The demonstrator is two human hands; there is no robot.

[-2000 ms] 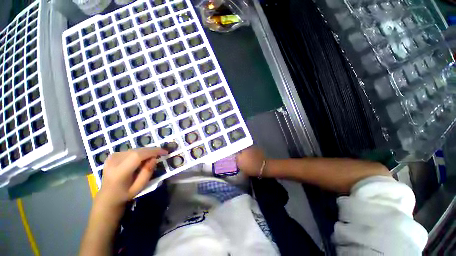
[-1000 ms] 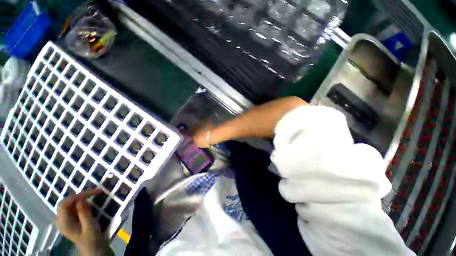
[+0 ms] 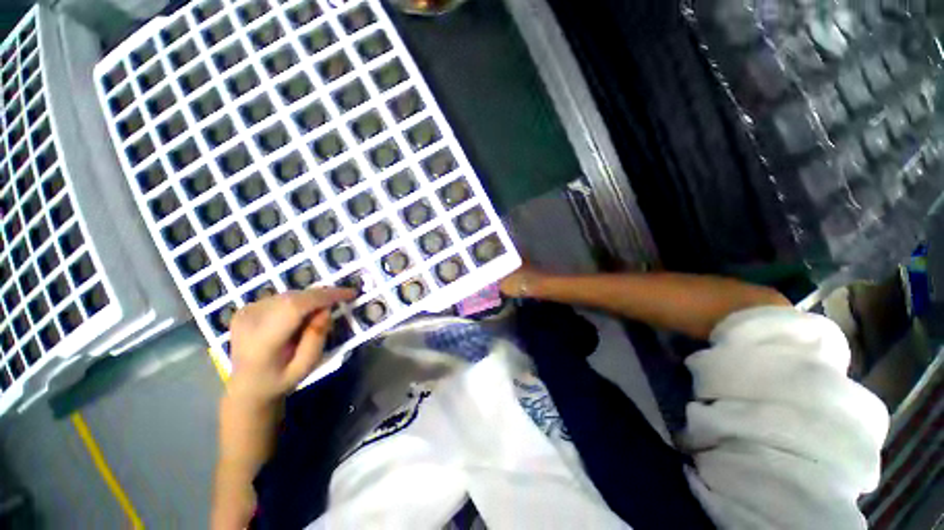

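A white grid tray [image 3: 514,256] lies tilted toward my lap, with a small round dark grey component [image 3: 487,246] in each visible pocket. My left hand [image 3: 274,336] is over the tray's near left part, index finger reaching to a pocket in the near rows; the fingertips are too blurred to show whether they hold anything. My right hand [image 3: 514,282] is at the tray's near right corner, its fingers mostly hidden by the tray. A smartphone [image 3: 479,300] with a pink-purple screen shows beside it, partly under the tray edge.
Stacked white trays [image 3: 119,311] stand at the left. A metal bench edge [image 3: 590,135] runs along the right of the tray. Beyond it are black blister trays [image 3: 662,155] and a clear blister tray [image 3: 828,124]. Part of a clear bag [image 3: 424,5] shows at the top edge.
The view swung right and has turned back to the tray. My left hand remains over the near rows. The phone, more exposed one second ago, is now mostly covered by the tray edge.
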